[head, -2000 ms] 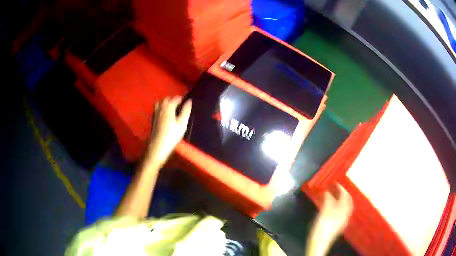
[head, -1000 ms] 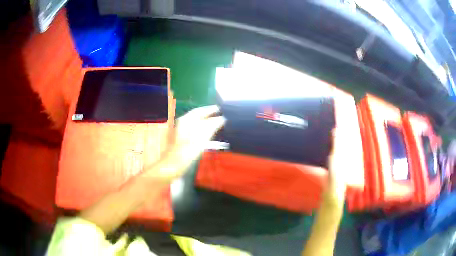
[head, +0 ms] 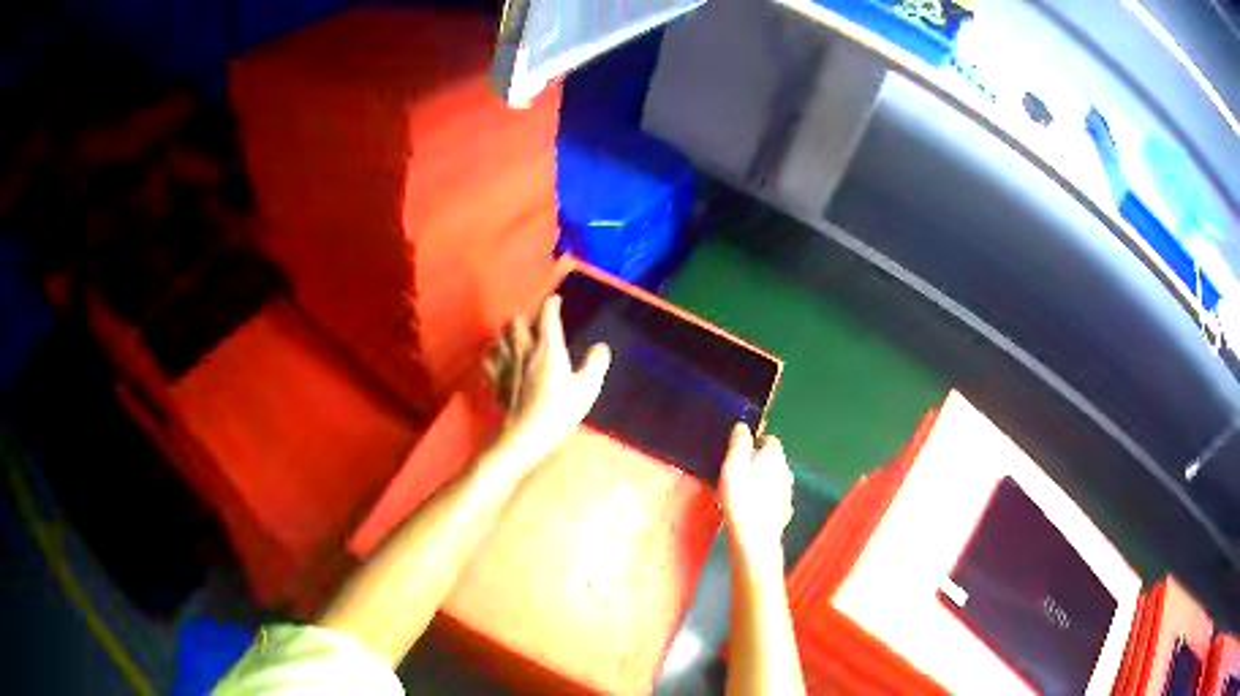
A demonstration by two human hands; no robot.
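A glossy black panel [head: 653,374] lies in the far half of an orange foam tray [head: 578,564], in front of me. The tray's near half is plain orange. My left hand [head: 551,388] is at the panel's left end, thumb spread over its surface. My right hand [head: 756,483] is at its right end, fingertips on the near right corner. Both hands touch the panel; I cannot tell whether it is lifted. Another black panel [head: 1027,585] with a small white label and pale lettering lies on the pale-topped tray stack [head: 870,585] at the right.
Tall orange tray stack [head: 394,190] at the left, with a blue container [head: 619,204] behind it. Another orange tray [head: 279,422] lies at the far left. More trays with panels are at the lower right edge. A grey rail [head: 952,190] runs behind the green bench [head: 843,354].
The lettered panel has left my hands and a panel now lies on the right stack. Both hands have moved left to the panel in the left tray. The view has turned left.
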